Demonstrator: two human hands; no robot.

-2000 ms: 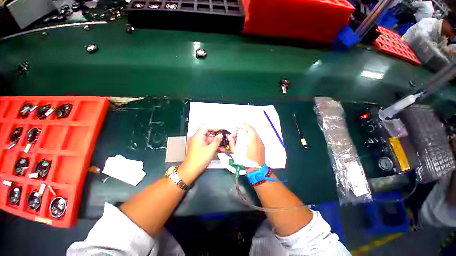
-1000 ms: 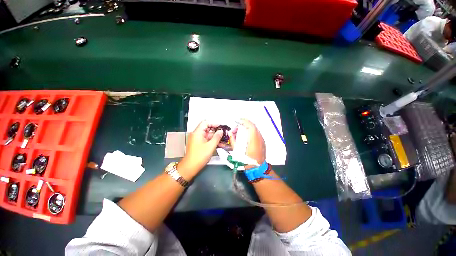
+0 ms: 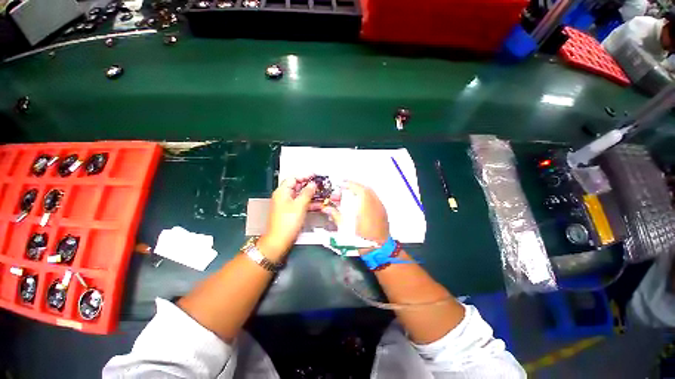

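Note:
My left hand [image 3: 289, 214] holds a small round black and silver watch module [image 3: 321, 188] between its fingertips, above the white work paper [image 3: 376, 161]. My right hand [image 3: 368, 212] is beside it, closed around a white wipe and what seems to be the dispensing syringe, mostly hidden. A green adapter [image 3: 343, 246] shows below the right palm, with a clear air hose [image 3: 385, 304] curving over the right forearm. The fingertips of both hands are close to the module. The syringe tip is too small to see.
A red tray [image 3: 111, 194] with modules is at left, a folded white wipe [image 3: 185, 248] and grey-beige pad [image 3: 257, 216] nearer. At right lie a blue stick [image 3: 407, 183], a thin black tool [image 3: 446, 185], a clear plastic strip [image 3: 512, 215] and a controller [image 3: 573, 207]. The belt [image 3: 222, 89] carries modules.
The module and my left fingertips have shifted slightly up and left, and the module's tilt looks changed. The green adapter sits lower and more sideways. Modules on the belt have moved left.

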